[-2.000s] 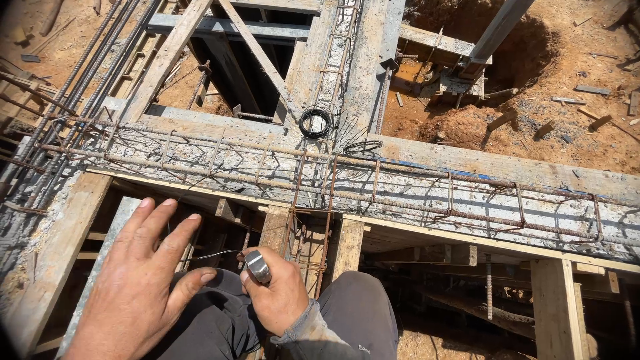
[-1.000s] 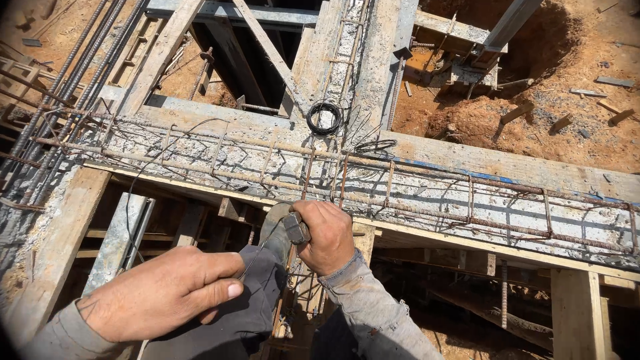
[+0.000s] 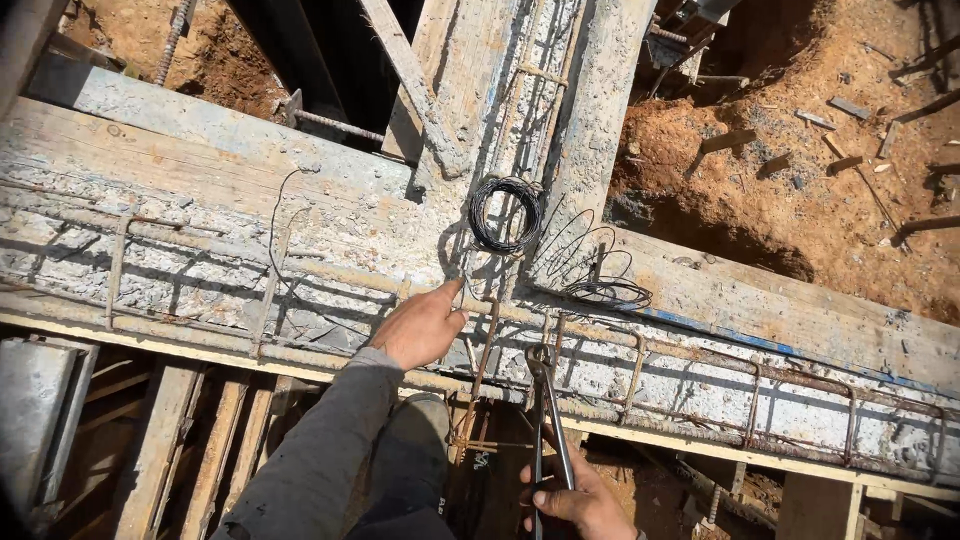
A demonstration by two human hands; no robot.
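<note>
My right hand [image 3: 574,499] is closed around the handles of steel end-cutting pincers [image 3: 541,405], whose head points up toward the rusty rebar cage [image 3: 585,330]. My left hand [image 3: 421,324] reaches over the cage's upper bar near the beam junction, fingertips at a thin wire; whether it pinches the wire is unclear. Just above that hand, a coil of black tie wire [image 3: 507,215] lies on the cage bars at the junction. Looser loops of dark wire [image 3: 606,292] rest to its right. A single bent wire [image 3: 276,225] stands at the left of the cage.
Wooden form boards [image 3: 795,300] edge the concrete-spattered beam. Below it are timber supports [image 3: 210,450] with deep gaps, and a metal profile [image 3: 37,420] at lower left. A dug pit in orange soil [image 3: 750,195] with stakes lies at upper right; a diagonal wooden brace [image 3: 412,82] meets the junction.
My left hand has moved forward onto the rebar cage. The pincers, in my right hand, now point up toward the bars. The view has moved closer to the junction.
</note>
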